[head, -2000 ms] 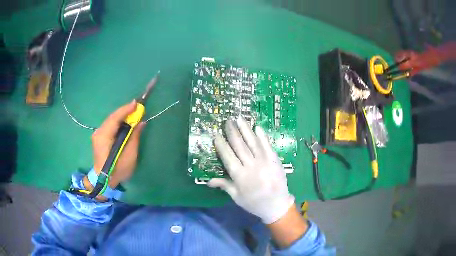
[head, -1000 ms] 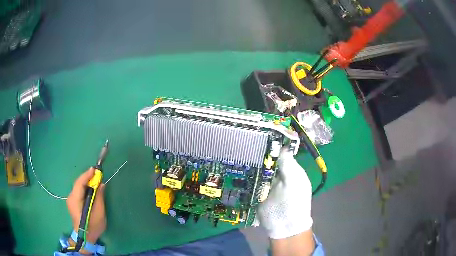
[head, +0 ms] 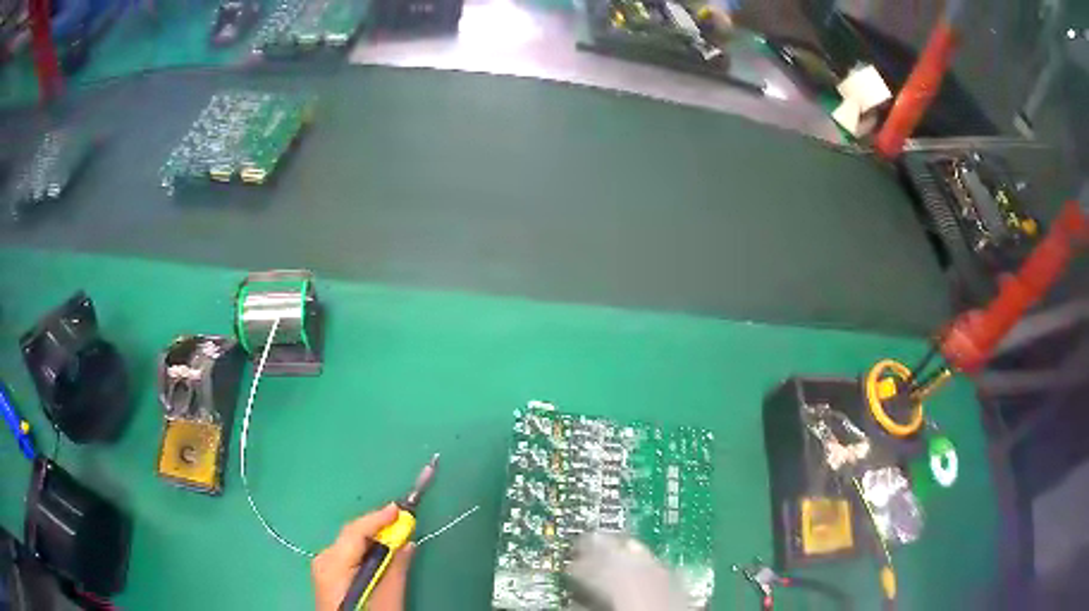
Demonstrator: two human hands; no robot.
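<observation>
A green circuit board (head: 669,477) lies on the mat with its silvery joints facing up, its near edge cut off by the picture's bottom. My gloved right hand (head: 633,575) is blurred over its lower part, partly cut off. My bare left hand (head: 358,555) holds a black-and-yellow soldering iron (head: 392,537), tip pointing up, left of the board. A thin solder wire (head: 246,448) runs from the reel (head: 277,313) to my left hand, its free end short of the board.
An iron stand with yellow sponge (head: 189,454) and black units (head: 78,370) are at left. A black tray (head: 791,477), yellow ring (head: 896,397), green-and-white roll (head: 942,462) and side cutters (head: 761,578) are at right. Beyond, a dark belt (head: 573,203) carries a board (head: 239,137).
The board has gone from heatsink side showing, held by my right hand, to lying joints up on the mat. The view has tilted up, showing the belt. My left hand still holds the iron.
</observation>
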